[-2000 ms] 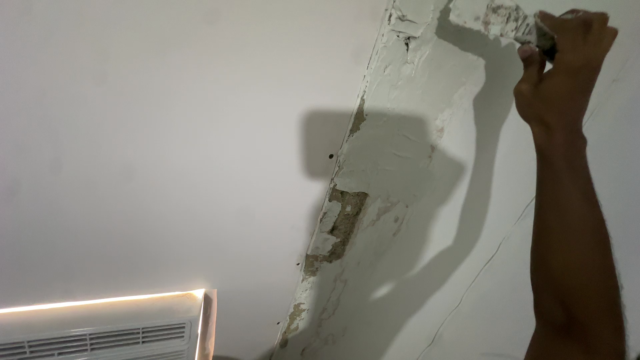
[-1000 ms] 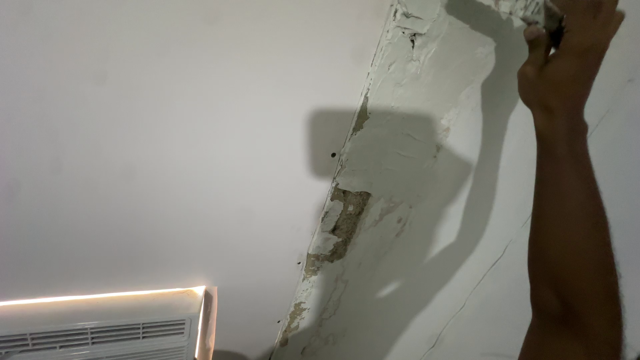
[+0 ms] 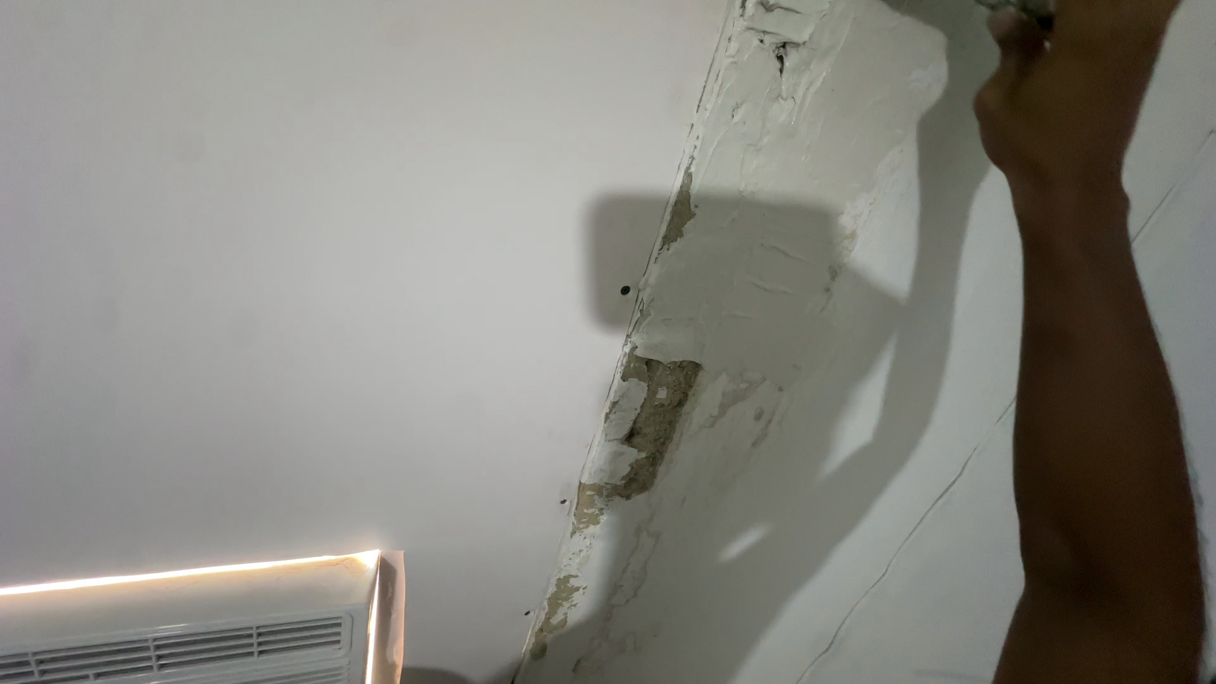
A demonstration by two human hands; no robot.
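My right hand [image 3: 1069, 104] is raised at the top right, cut off by the upper edge. It grips a plaster-smeared hand tool [image 3: 1016, 8], likely a putty knife, of which only a small part shows; its blade is out of view. Left of the hand runs a slanting strip of wall [image 3: 760, 313] with uneven white filler and rough ridges near the top. Lower along its left edge, a chipped patch [image 3: 660, 427] bares rough grey-brown material. Smaller bare spots lie above and below it. My left hand is not in view.
A smooth white surface [image 3: 332, 285] fills the left side, with small dark holes near the strip. A slatted vent panel [image 3: 190, 646] with a lit edge sits at bottom left. A thin crack [image 3: 912, 541] runs left of my forearm. Shadows of my arm and head cross the strip.
My right hand has moved up with the tool, whose plaster-covered blade showed two seconds ago and has since passed beyond the upper edge.
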